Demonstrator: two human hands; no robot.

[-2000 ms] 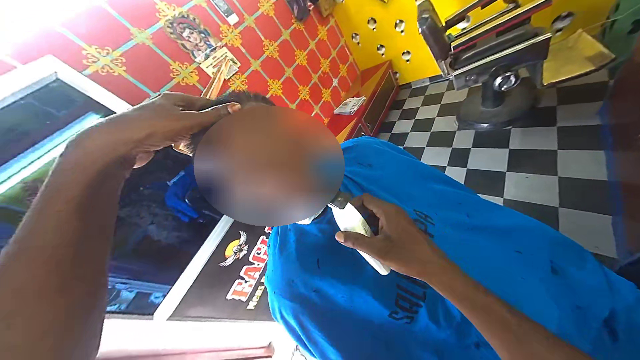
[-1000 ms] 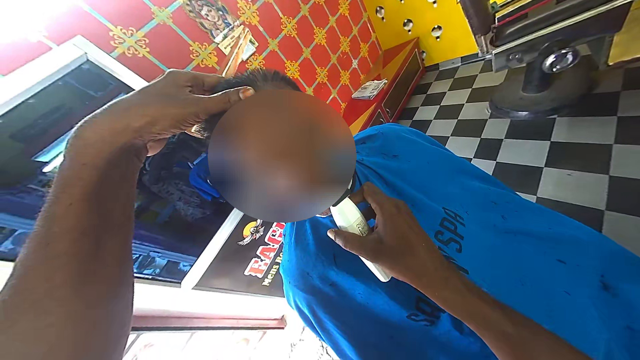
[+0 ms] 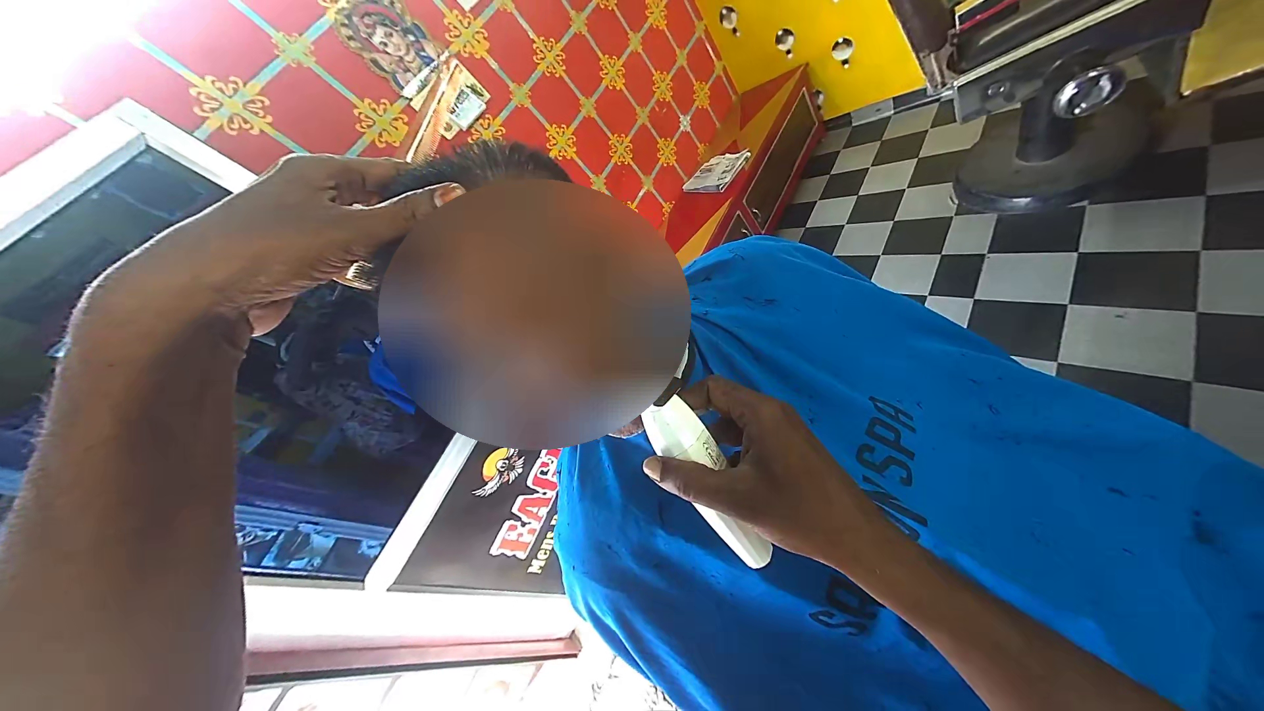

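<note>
A seated person, whose face is blurred, wears a blue barber's cape point(image 3: 948, 434) with dark writing and bits of cut hair on it. My left hand point(image 3: 326, 217) rests on the short dark hair point(image 3: 494, 163), thumb at the hairline and a ring on one finger. Between the thumb and fingers of my right hand point(image 3: 770, 474) is a white hair trimmer point(image 3: 696, 444). Its dark head lies at the lower edge of the blurred area, by the jaw; the blades' exact contact is hidden.
A white-framed mirror point(image 3: 168, 143) stands at the left, above a dark sign point(image 3: 494, 504). A red cabinet point(image 3: 770, 168) bears folded newspaper point(image 3: 716, 171) along the patterned red wall. The round base of a barber's chair point(image 3: 1047, 178) stands on the checkered floor point(image 3: 1126, 341) at upper right.
The right hand stays near the jaw with the trimmer, and the left hand remains on the hair. The view has shifted somewhat, with more chair showing two seconds ago.
</note>
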